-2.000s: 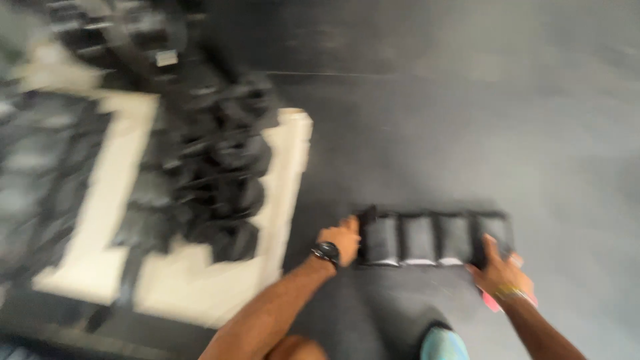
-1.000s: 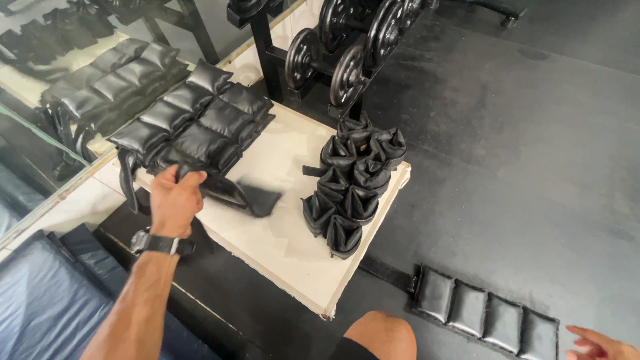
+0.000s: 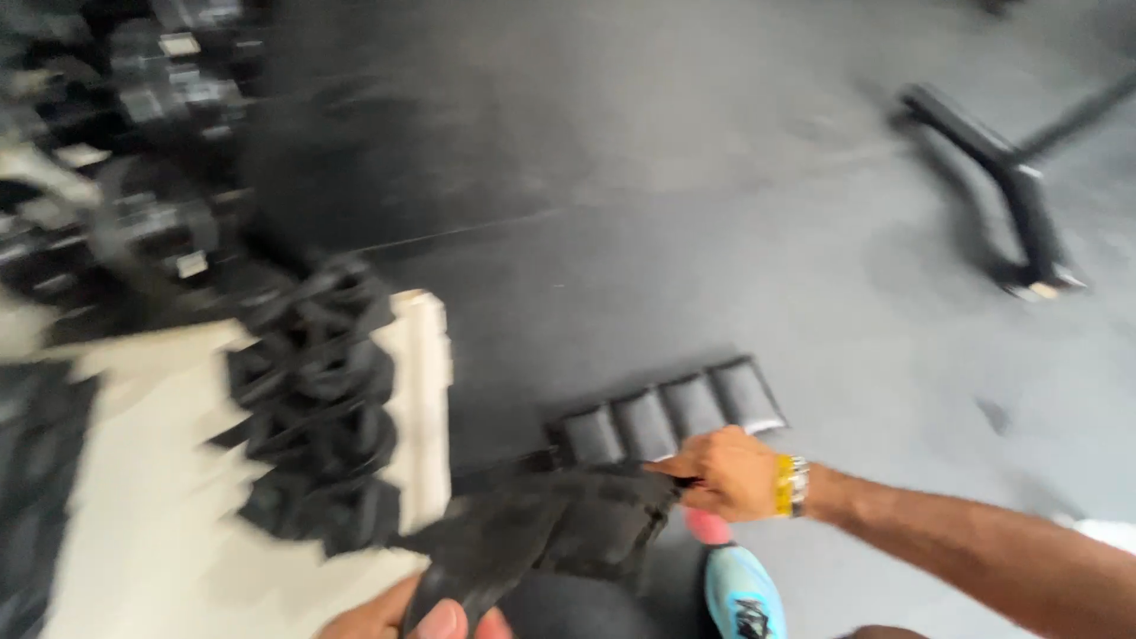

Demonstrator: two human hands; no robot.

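Between my two hands a black ankle weight (image 3: 568,524) is stretched out, blurred by motion. My left hand (image 3: 417,617) grips its near left end at the bottom edge of the view. My right hand (image 3: 728,475), with a yellow band and a bracelet at the wrist, pinches its far right corner. Just beyond, a second black ankle weight (image 3: 670,408) with padded segments lies flat on the dark floor. Left of my hands, several rolled black ankle weights (image 3: 319,417) stand bunched on a cream-coloured board.
The cream board (image 3: 426,399) ends beside the floor. More black padded weights (image 3: 35,461) lie at its far left. A rack with weight plates (image 3: 151,204) stands at the upper left. A black metal equipment leg (image 3: 1003,177) rests at the upper right. A light blue shoe (image 3: 744,590) is below my right hand.
My left hand, a second ago on the padded weights on the board, now holds an ankle weight over the floor. My right hand has taken hold of its other end. The view has swung right.
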